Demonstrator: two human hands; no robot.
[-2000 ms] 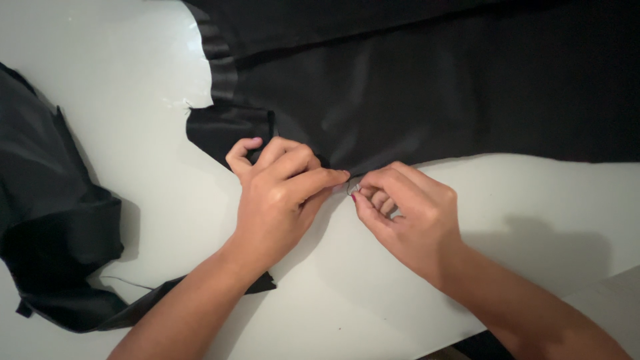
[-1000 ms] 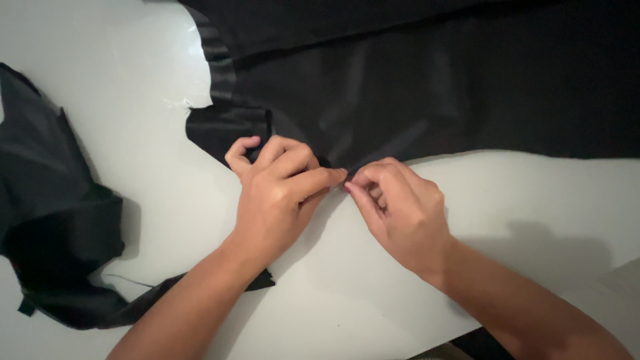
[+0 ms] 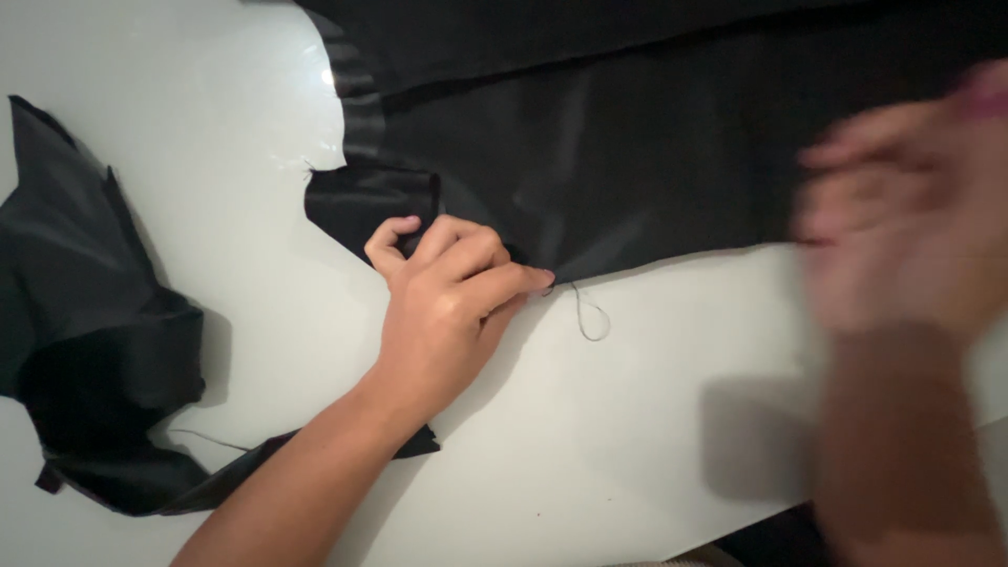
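A large piece of black fabric [image 3: 669,157] spreads across the upper right. My left hand [image 3: 453,291] pinches its lower edge between thumb and index finger, just right of a folded-over flap of black fabric [image 3: 370,193]. A loop of dark thread [image 3: 592,315] hangs from that edge, right of my left fingertips. Far to the right, my right hand [image 3: 898,213] is blurred by motion, over the fabric and its lower edge. Whether it holds anything cannot be made out.
The white table [image 3: 614,441] lies beneath everything. Another crumpled black fabric piece [image 3: 102,354] lies at the left, a loose thread [image 3: 209,437] beside it, and a strip of it passes under my left forearm. A dark shadow falls near my right wrist.
My right hand has moved away to the right from beside my left fingertips, where it was pinching at the fabric edge. A thread loop now shows there. My left hand has stayed in place.
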